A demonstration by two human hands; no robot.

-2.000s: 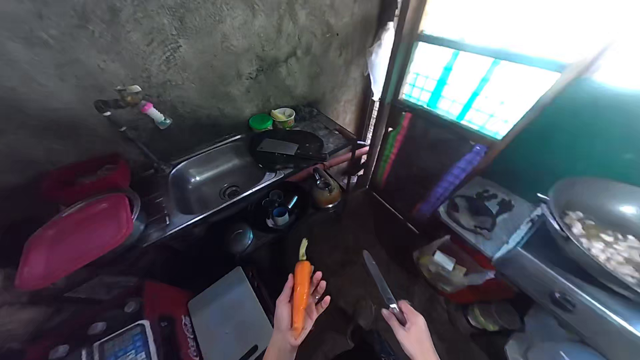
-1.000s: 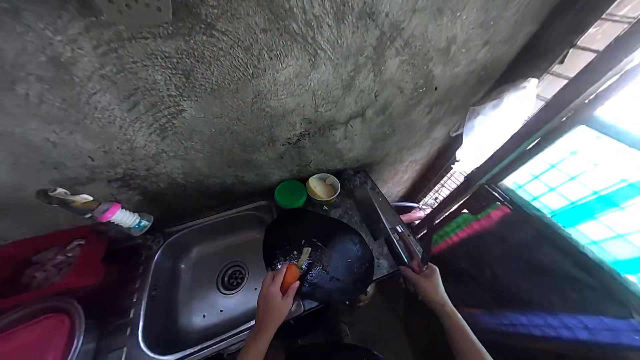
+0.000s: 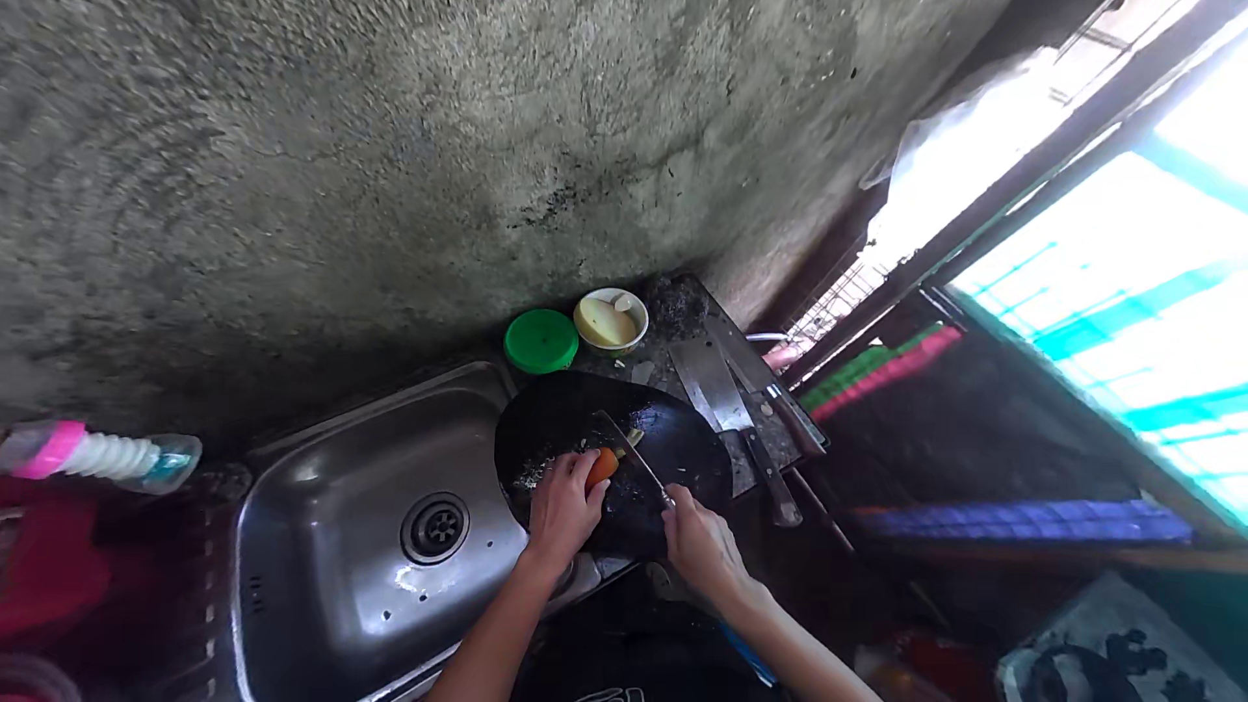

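Observation:
On a round black chopping board [image 3: 673, 429], my left hand [image 3: 565, 507] holds a carrot [image 3: 603, 467] down, covering much of it. The carrot's pale green stem end [image 3: 634, 438] points up and right. My right hand [image 3: 700, 536] grips a knife [image 3: 634, 453] by its handle, the blade lying across the stem end. Whether the blade has cut in, I cannot tell. A cleaver [image 3: 712, 385] with a dark handle rests at the board's right edge, and another knife [image 3: 765, 380] lies beside it.
A stainless steel sink [image 3: 331, 546] adjoins the board on the left. Behind the board stand a green-lidded container [image 3: 541, 341] and a bowl [image 3: 611, 322] with pale pieces of food. A tap with a pink and white attachment [image 3: 107, 455] reaches in at far left. A rough concrete wall [image 3: 409, 175] rises behind.
My right hand has moved from the knives at the board's right side to over the board, with a knife in it. The left hand stays on the carrot.

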